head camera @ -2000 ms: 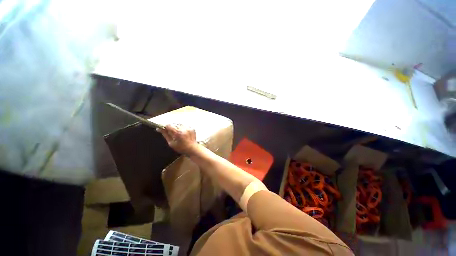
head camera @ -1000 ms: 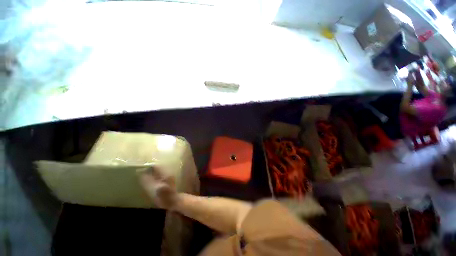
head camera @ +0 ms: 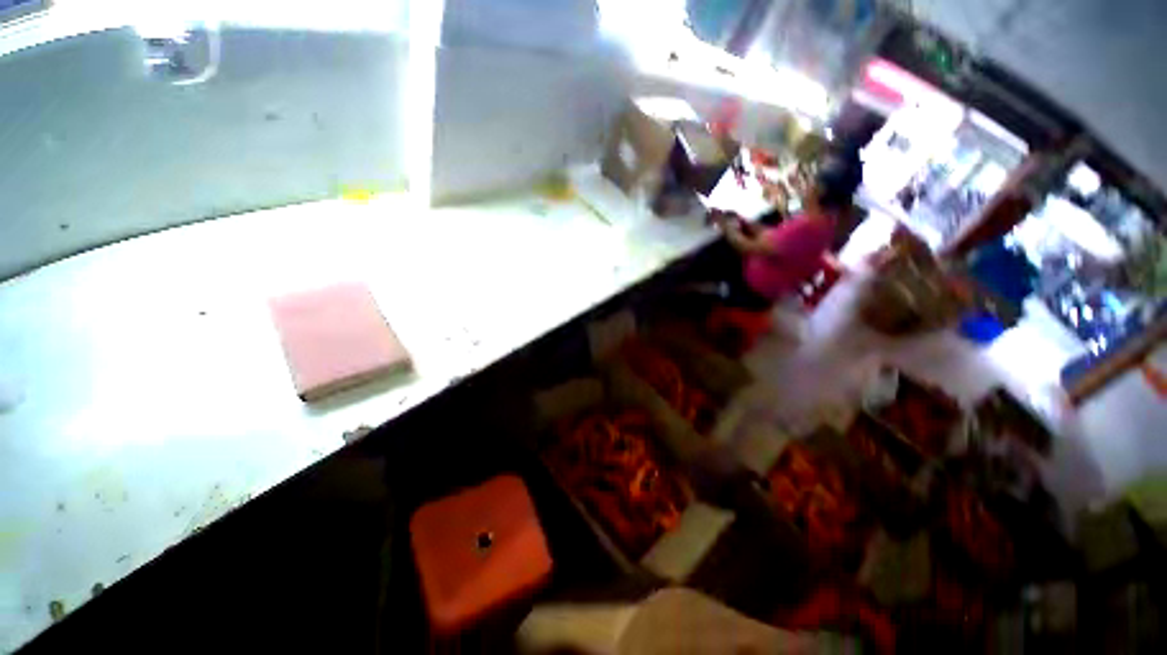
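Note:
Neither of my hands is in view. Only a piece of my bare forearm and brown sleeve shows at the bottom edge; the hand is cut off below. A red-orange stool [head camera: 481, 548] with a round centre hole stands below the bench edge. An open carton [head camera: 692, 543] filled with orange cable coils [head camera: 619, 476] stands to its right. A closed pink notebook [head camera: 338, 339] lies flat on the white bench [head camera: 166, 384]. The picture is blurred.
More open cartons with orange coils [head camera: 814, 493] stand across the floor to the right. A person in a pink top [head camera: 790, 253] is at the bench's far end, near a brown box [head camera: 636, 147]. A wall runs behind the bench.
The view has swung right and up. The empty carton and the hand on its flap have left the picture. The pink notebook, the wall and more of the room now show.

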